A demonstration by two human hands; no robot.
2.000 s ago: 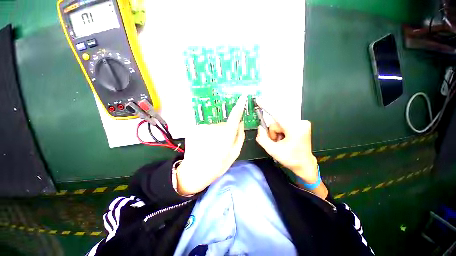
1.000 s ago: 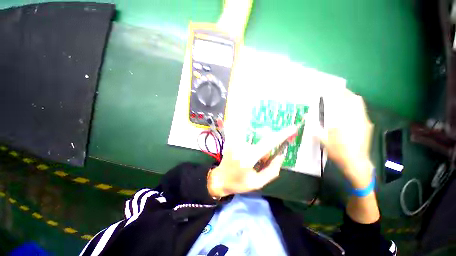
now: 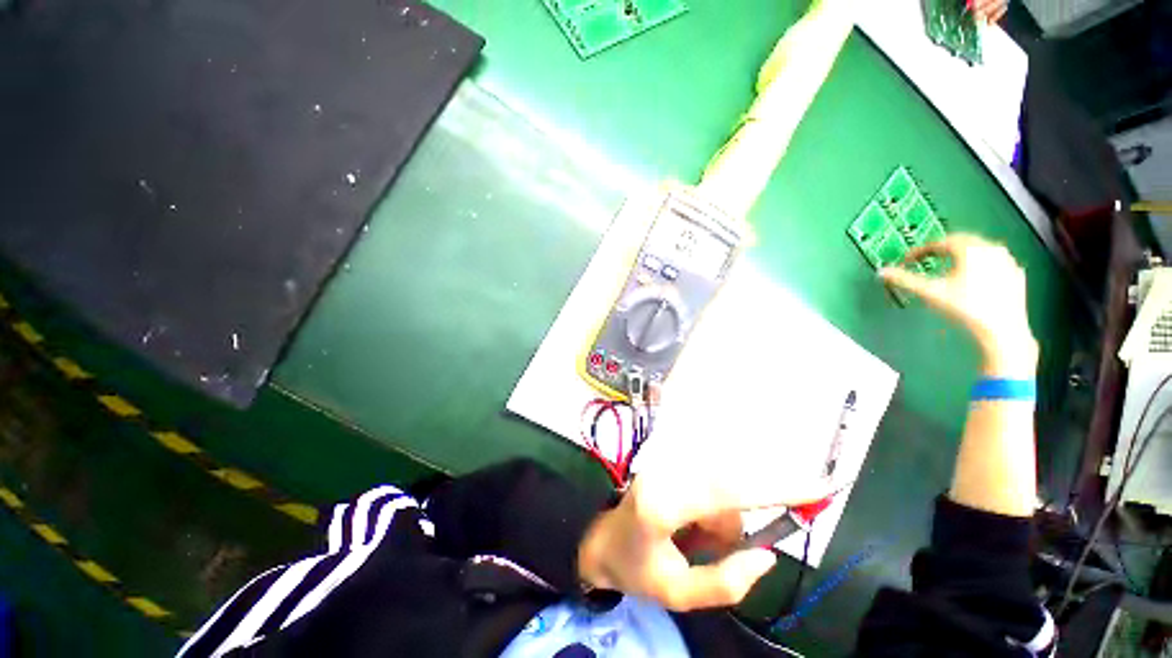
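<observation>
My left hand (image 3: 681, 546) is closed around a test probe with a red part (image 3: 812, 509), low over the white paper (image 3: 745, 386). My right hand (image 3: 983, 296) is stretched out to the far right, with thumb and fingers at the near edge of a green PCB panel (image 3: 900, 221) on the green bench. The fingers hide that edge. A dark second probe (image 3: 842, 431) lies on the paper's right part. The yellow-edged multimeter (image 3: 662, 309) lies on the paper's left part, with red and black leads (image 3: 611, 437) looping from its bottom.
A black mat (image 3: 206, 167) covers the left. A bright yellow-green long shape (image 3: 778, 109) touches the meter's top. Another PCB panel (image 3: 611, 19) is at the top edge. Another person's hand (image 3: 987, 10) is at a panel (image 3: 951, 28) top right. A blue coiled cord (image 3: 823, 591) hangs near the bench edge.
My right hand has left the paper and reached far right to a panel. The panel on the paper is gone from there. One probe now lies on the paper. The view has turned.
</observation>
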